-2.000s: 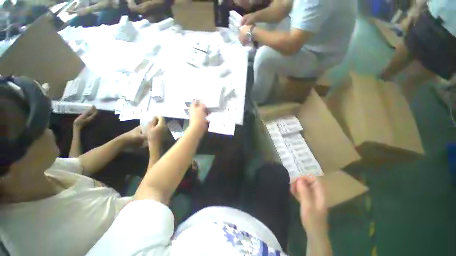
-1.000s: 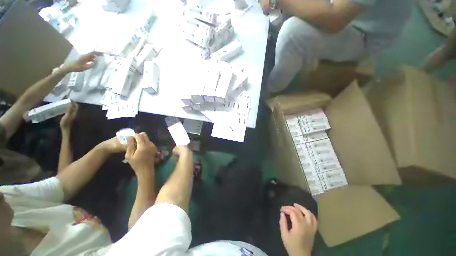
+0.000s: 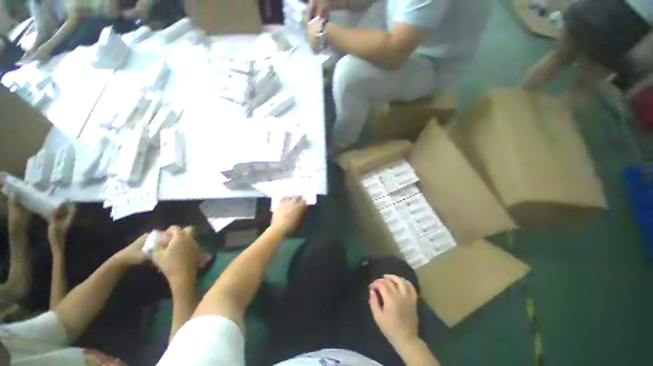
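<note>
My left hand [image 3: 289, 211] reaches to the near table edge, its fingertips at the thin white leaflets [image 3: 306, 187] that overhang the corner. Whether it grips one is hidden by blur. My right hand [image 3: 395, 304] is over my dark-clothed thigh, fingers loosely curled and thumb apart, with nothing visible in it. White product boxes [image 3: 275, 145] stand near that table corner, blurred. The open brown carton [image 3: 465, 182] is on the floor to the right, with rows of white printed boxes [image 3: 412, 218] inside.
A neighbour's hands [image 3: 170, 250] hold a small white item at the left. More boxes [image 3: 132, 154] cover the white table [image 3: 215, 187]. A second brown carton [image 3: 537, 154] stands behind the open one. A seated person [image 3: 383, 64] is beyond the corner. A blue crate [image 3: 639, 207] is at far right.
My left hand, which held a narrow leaflet below the table edge, has moved to the leaflets at the corner. My right hand has moved from beside the carton to over my thigh. The view has shifted.
</note>
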